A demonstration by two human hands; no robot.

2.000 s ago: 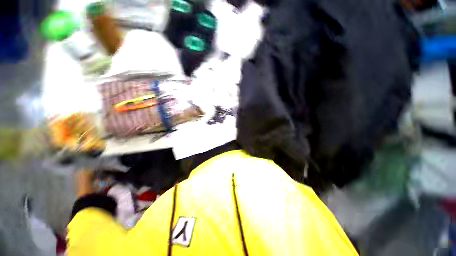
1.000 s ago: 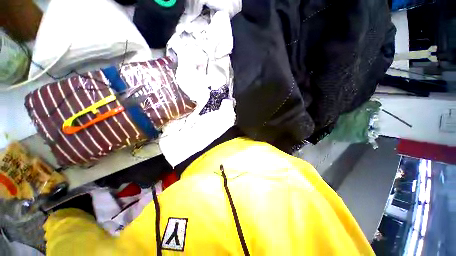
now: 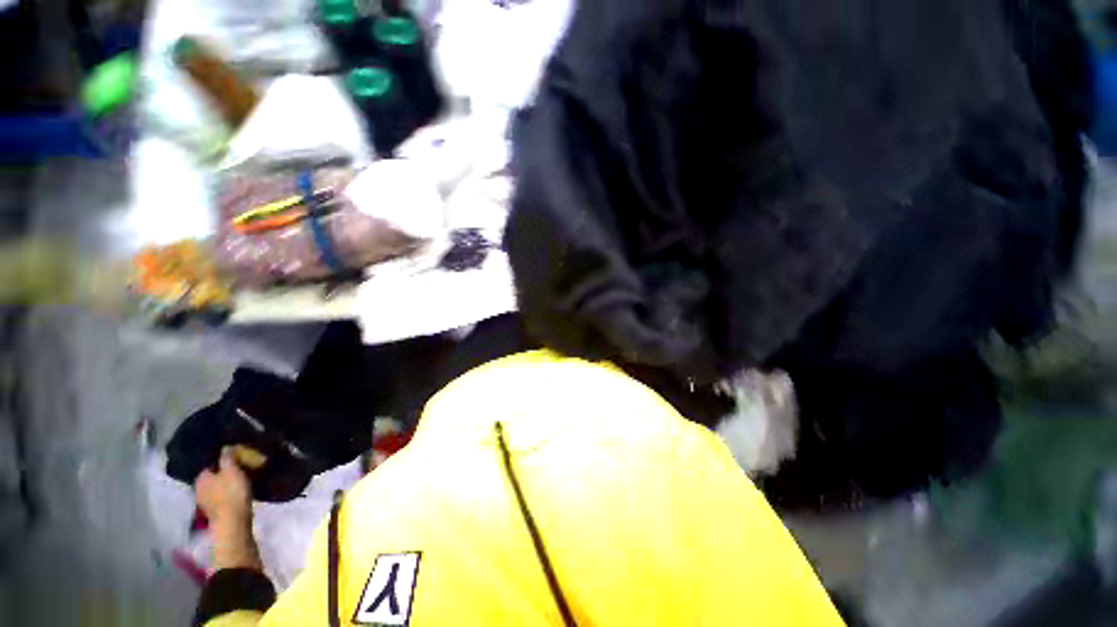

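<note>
The black coat (image 3: 796,184) lies in a large heap from the top centre to the right, in front of and beside my yellow jacket. My left hand (image 3: 227,496) is at the lower left, fingers closed on the edge of a piece of black fabric (image 3: 263,423). This fabric runs right toward the table's underside; whether it is part of the coat I cannot tell. My right hand is not in view. Small dark bits (image 3: 466,250) lie on a white cloth (image 3: 429,298) at the table's near edge. The picture is blurred.
The striped bundle (image 3: 263,251) bears yellow and orange snips (image 3: 284,216). Behind it are black cones with green ends (image 3: 370,82) and a brown cone (image 3: 218,81). A yellow-orange packet (image 3: 181,279) lies at the table's left corner. A whitish piece (image 3: 762,423) shows below the coat.
My left hand has come into view at the lower left, holding black fabric that was not raised there before. The coat heap now spreads wider to the right. The view has shifted and blurred.
</note>
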